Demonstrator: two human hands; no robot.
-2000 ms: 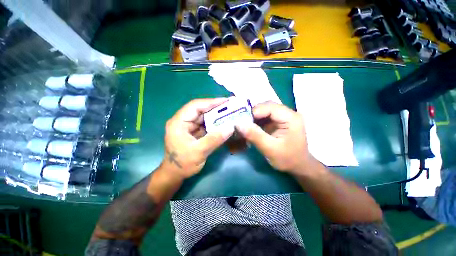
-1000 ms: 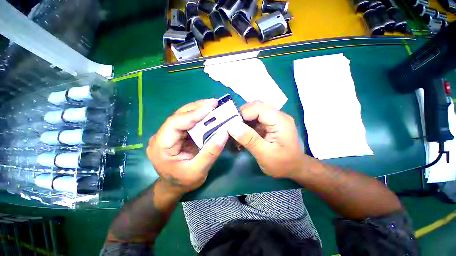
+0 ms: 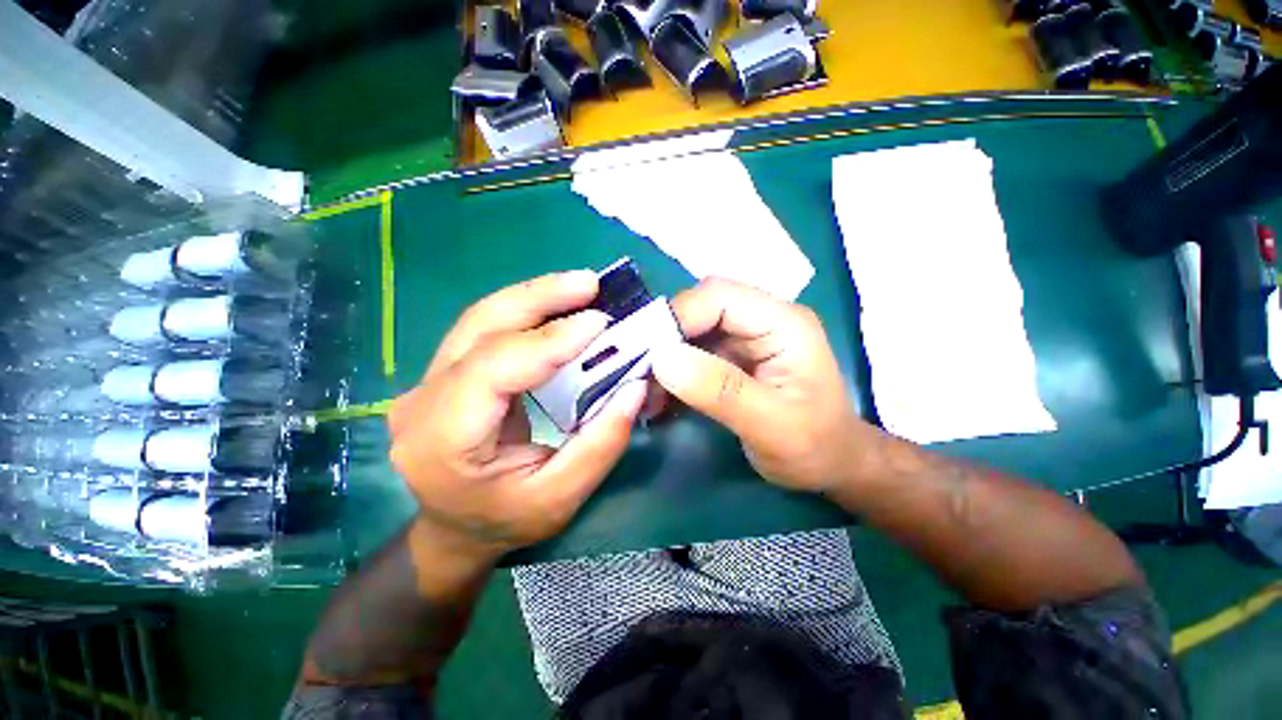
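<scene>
A housing shell (image 3: 602,363) with a pale silver face, a small dark slot and a black end is held tilted above the green mat. My left hand (image 3: 506,408) grips it from the left, fingers over the top and thumb on the lower face. My right hand (image 3: 759,380) is at its right edge, with thumb and fingertips pressed on it. A small amber-brown patch shows below the shell by my right fingers; what it is I cannot tell. The inside of the shell is hidden.
A clear blister tray (image 3: 239,542) with pale-and-black housings is at left. Two white sheets (image 3: 935,296) lie behind my hands. Loose housings (image 3: 685,56) lie on the yellow-orange surface (image 3: 900,56). A black heat gun (image 3: 1234,303) is at right.
The shell has turned from nearly level to tilted, its black end now up and more exposed. My left hand has shifted left and its fingers have moved over the shell's top. Both hands still hold it.
</scene>
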